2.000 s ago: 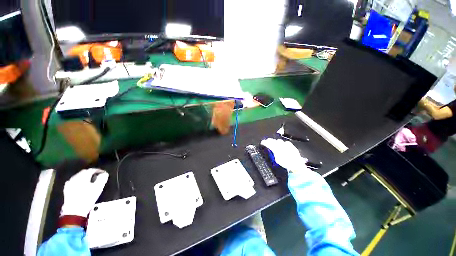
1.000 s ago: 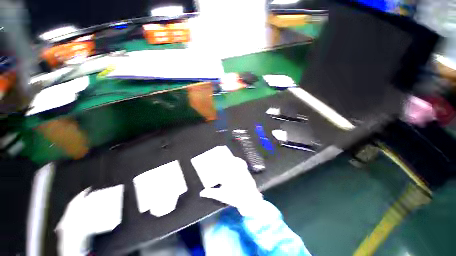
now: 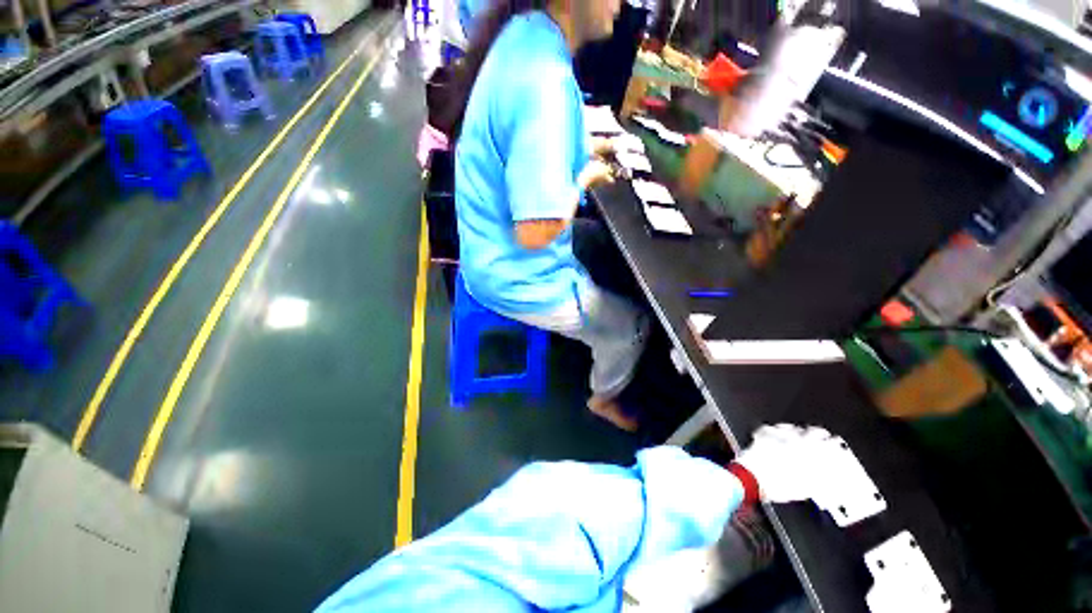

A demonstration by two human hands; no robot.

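My left hand (image 3: 790, 462), in a white glove with a red band at the wrist, is at the lower right on the bench edge. Its fingers are at the near edge of a flat white set-top box (image 3: 853, 489) with dark corner dots; glove and box partly merge in the glare. A second white set-top box (image 3: 907, 577) lies beside it, cut by the bottom edge. My right hand is not clearly visible; a blurred white patch under my left sleeve cannot be identified.
A black partition (image 3: 856, 240) with a pale base strip (image 3: 772, 351) stands beyond the boxes. A person in a blue smock (image 3: 521, 168) sits on a blue stool (image 3: 497, 359) at the neighbouring bench. Blue stools and yellow floor lines are at left; a grey-white panel (image 3: 90, 527) is at lower left.
The view has swung left to the aisle and the neighbouring worker. My right hand, earlier by the remote and then over the right-hand box, no longer clearly shows. The remote is out of view.
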